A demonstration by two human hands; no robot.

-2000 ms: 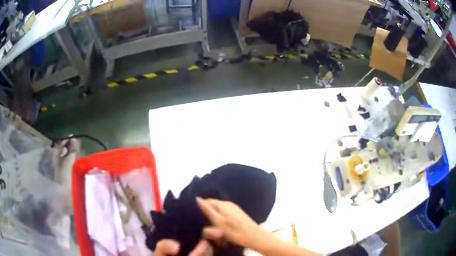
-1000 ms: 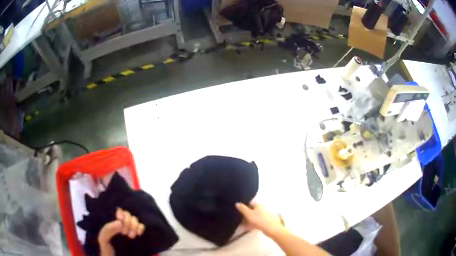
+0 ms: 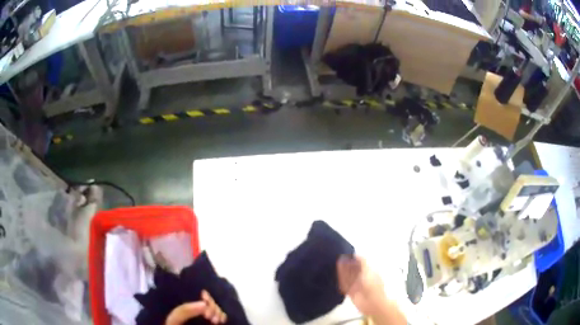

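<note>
A stack of black garment pieces [image 3: 310,279] lies on the white table near its front edge. My right hand [image 3: 357,278] is at this stack's right edge, blurred; whether the fingers grip the cloth cannot be told. Another black bundle with a jagged edge [image 3: 213,285] is at the front left, over the near right corner of the red basket. My left hand [image 3: 197,311] is at the bottom edge of the picture with curled fingers, closed on this bundle. The lower part of the bundle is cut off by the picture's edge.
The red plastic basket [image 3: 147,214] with pale sheets [image 3: 124,270] stands left of the white table [image 3: 267,190]. A cream sewing machine [image 3: 490,244] is at the right, with blue bins [image 3: 548,254] beyond it. A clear plastic bag [image 3: 38,235] is at the far left.
The two black bundles were together two seconds ago, then apart. Since one second ago, the left bundle has moved right, partly off the basket, and the table stack has changed shape and turned.
</note>
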